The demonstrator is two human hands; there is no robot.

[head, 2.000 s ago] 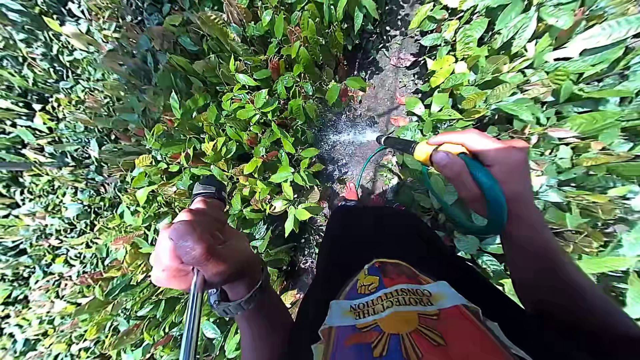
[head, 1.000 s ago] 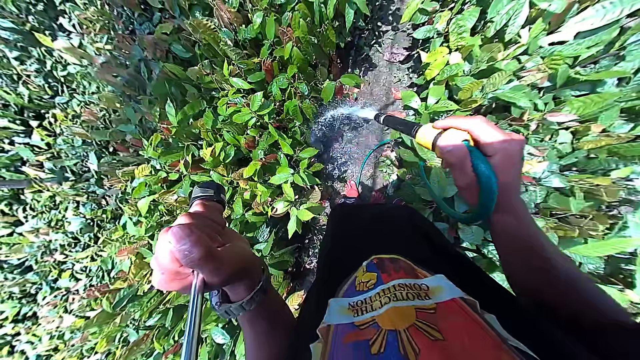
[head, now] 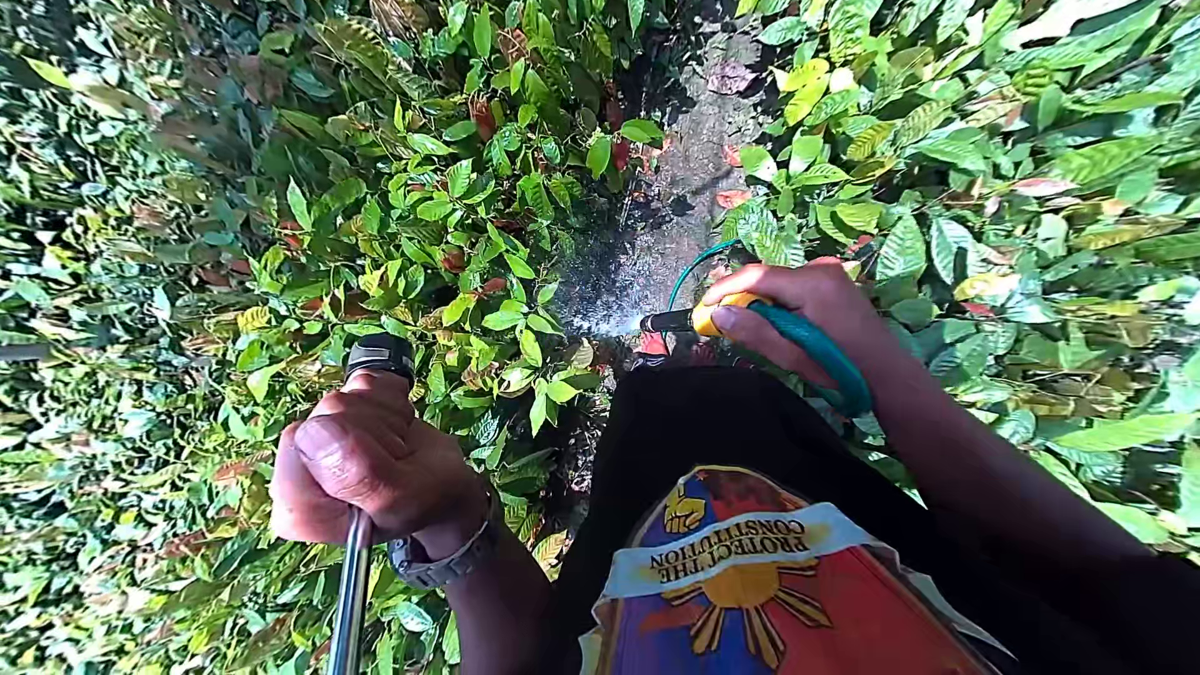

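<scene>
My right hand [head: 806, 314] grips a yellow and black hose nozzle [head: 712, 317], with a green garden hose [head: 820, 361] looping out behind it. Water [head: 605, 314] sprays from its tip leftward over the path and the edge of the plants. At the lower left my left hand [head: 361, 459], a watch on its wrist, is closed round a metal pole [head: 351, 591] with a black end cap [head: 381, 354]. The pole's lower part runs out of view at the bottom edge.
Dense leafy plants [head: 450, 234] fill the left side, and more broad-leaved plants [head: 937, 187] stand on the right. A narrow dirt path [head: 689, 150] with fallen leaves runs between them. Part of the hose [head: 689, 274] curves down beside my feet.
The nozzle in my right hand has swung about, and its spray now leaves lower, nearer my feet, than one second ago. My left hand keeps its hold on the pole.
</scene>
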